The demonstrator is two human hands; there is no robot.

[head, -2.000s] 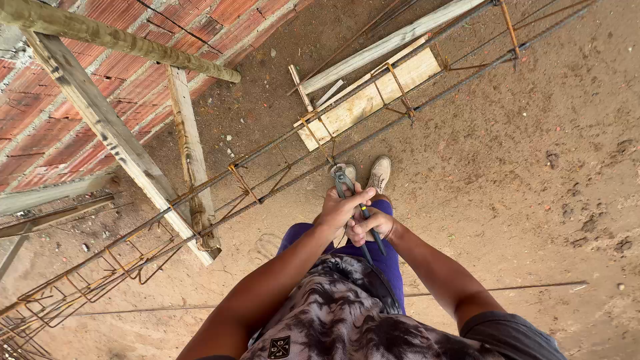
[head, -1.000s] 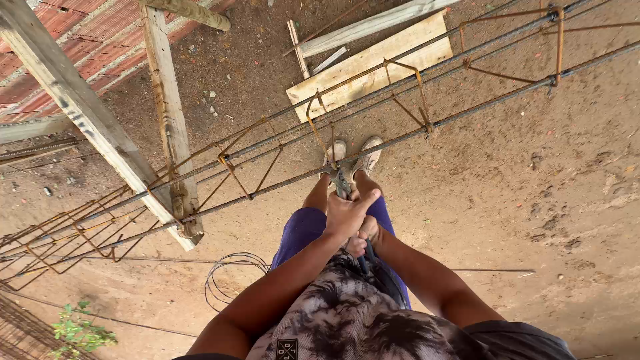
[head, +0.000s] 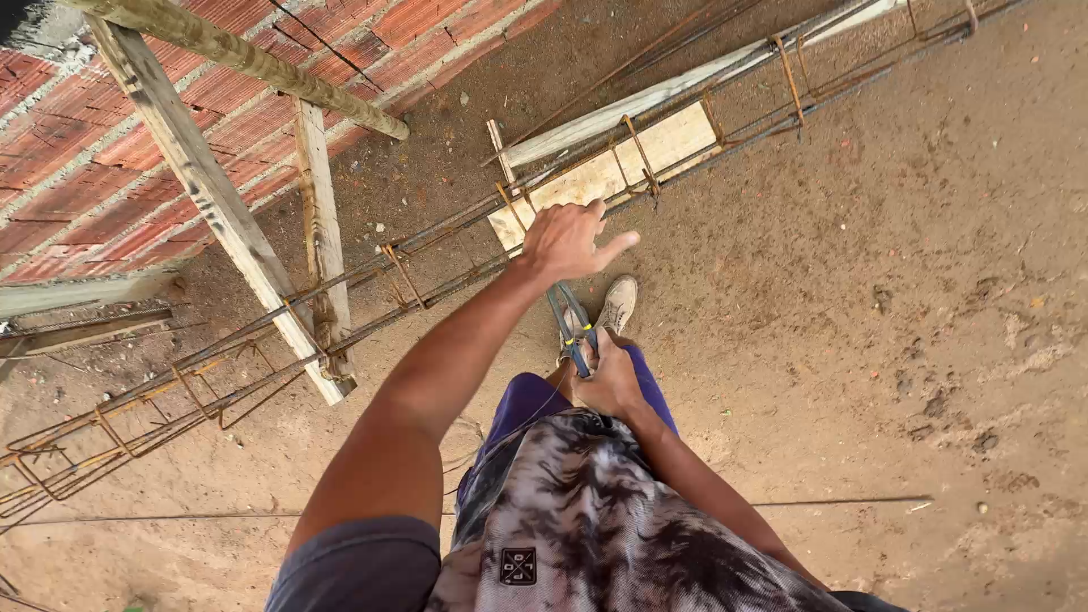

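Note:
My left hand point(head: 568, 242) reaches over the near bars of a long rusty rebar cage point(head: 408, 276), thumb spread away from the fingers. Some fingertips are hidden, and contact with the bars cannot be told. Below it, my right hand point(head: 609, 378) grips a pair of metal pliers point(head: 571, 327) with dark handles and yellow bands. The pliers point up toward the left hand; their jaws are not clearly visible. Thin wire hangs near my lap. The cage runs diagonally across the view, with square stirrups along it.
A timber post point(head: 200, 187) and a shorter one point(head: 319, 212) stand at the left, by a red brick wall point(head: 382, 42) and a round pole point(head: 246, 64). Beyond the cage a pale board point(head: 671, 140) lies on dirt. A thin rod point(head: 841, 502) lies at right. My shoes point(head: 619, 302) are below the cage.
Both hands were together at the pliers; my left hand has left them and moved up to the cage. My right hand still holds the pliers. The view has shifted.

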